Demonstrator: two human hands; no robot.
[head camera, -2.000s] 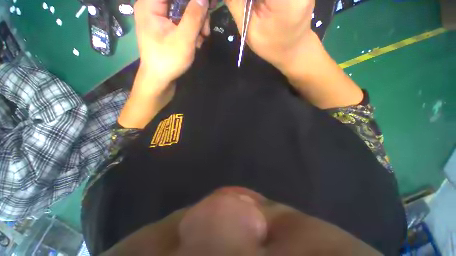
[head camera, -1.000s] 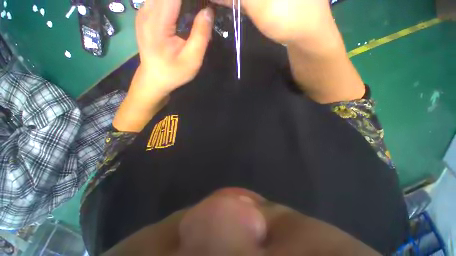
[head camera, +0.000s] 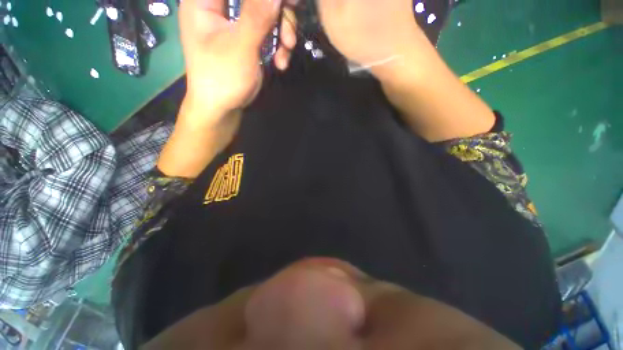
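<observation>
My left hand (head camera: 225, 55) is at the top edge, left of centre, partly cut off. It is closed around a dark phone unit (head camera: 270, 46); only shiny bits of it show between the fingers. My right hand (head camera: 365, 31) is at the top edge, right of centre, fingertips cut off or blurred. The tweezers (head camera: 374, 64) show as a short, blurred pale streak across my right wrist, their other end hidden by the hand. Small white pieces (head camera: 313, 47) lie between the hands over the dark cloth.
A dark phone (head camera: 126, 51) lies on the green mat (head camera: 75, 51) at upper left, with scattered white pieces. A neighbour's plaid sleeve (head camera: 51, 171) is at left. A yellow line (head camera: 533, 55) crosses the green floor at right. A blue frame (head camera: 580, 321) is at lower right.
The tweezers pointed down between the hands before; now they lie slanted across my right wrist. My right hand has shifted slightly left, and more of the phone unit's edge shows below my left fingers.
</observation>
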